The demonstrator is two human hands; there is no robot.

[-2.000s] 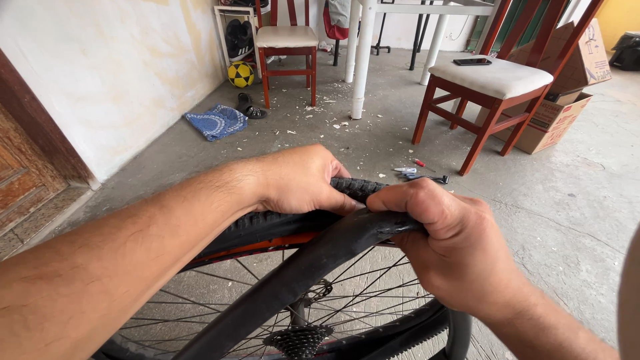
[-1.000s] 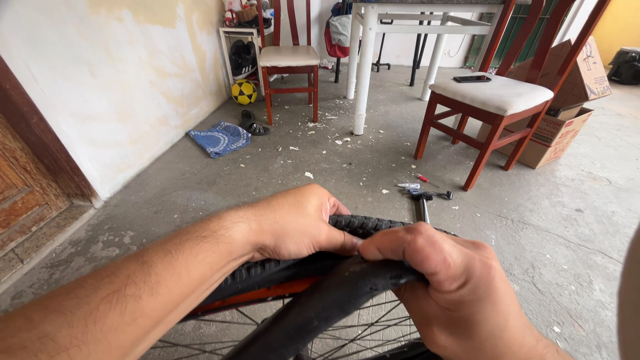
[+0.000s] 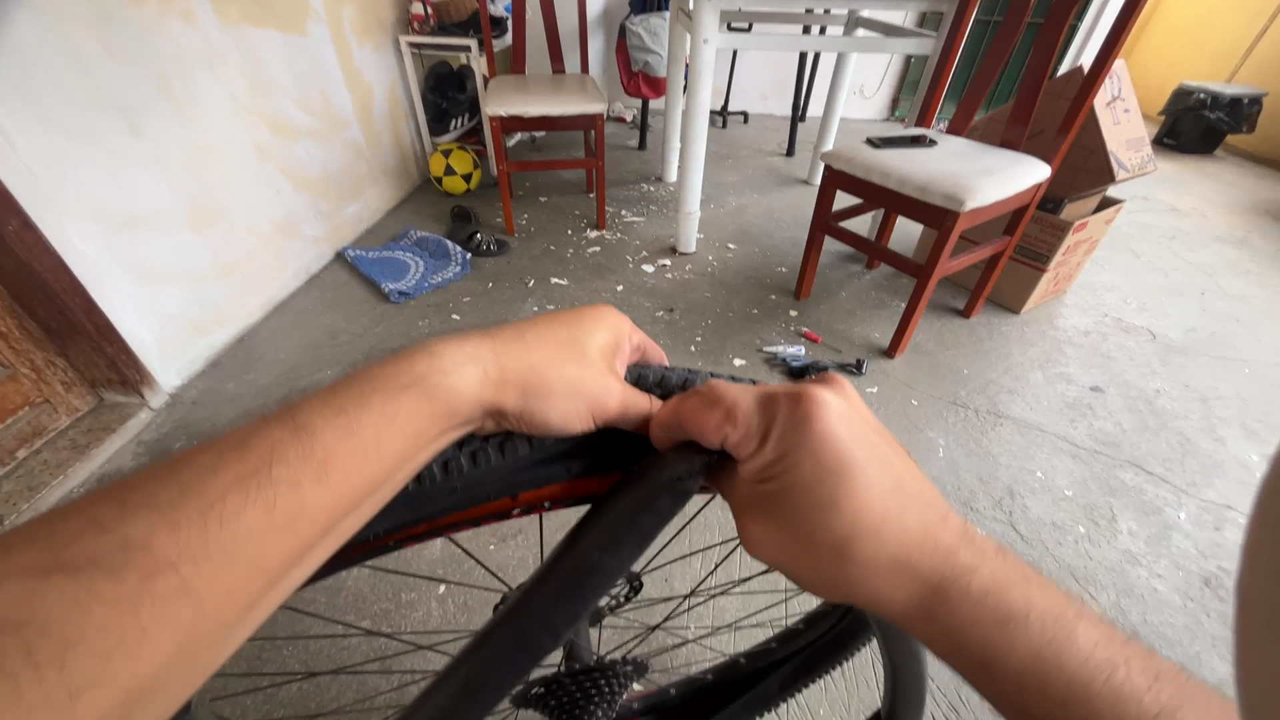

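Both hands are at the top of a bicycle wheel with a knobby black tire and an orange-red rim. My left hand grips the tire, its thumb near the rim edge. Close against it, my right hand holds the black inner tube where it meets the tire. The tube hangs out of the tire, crossing over the rim and spokes toward the lower left. The cassette shows at the bottom of the wheel. The right fingertips are partly hidden behind the tube and tire.
Small tools and a red-handled screwdriver lie on the concrete floor beyond the wheel. Wooden chairs, one holding a phone, stand by a white-legged table. A blue cloth, sandals, a yellow ball and cardboard boxes are farther off.
Both hands stay close together on the tire and tube, with small shifts of grip. The cassette, out of view one second ago, shows again as the view and wheel shift.
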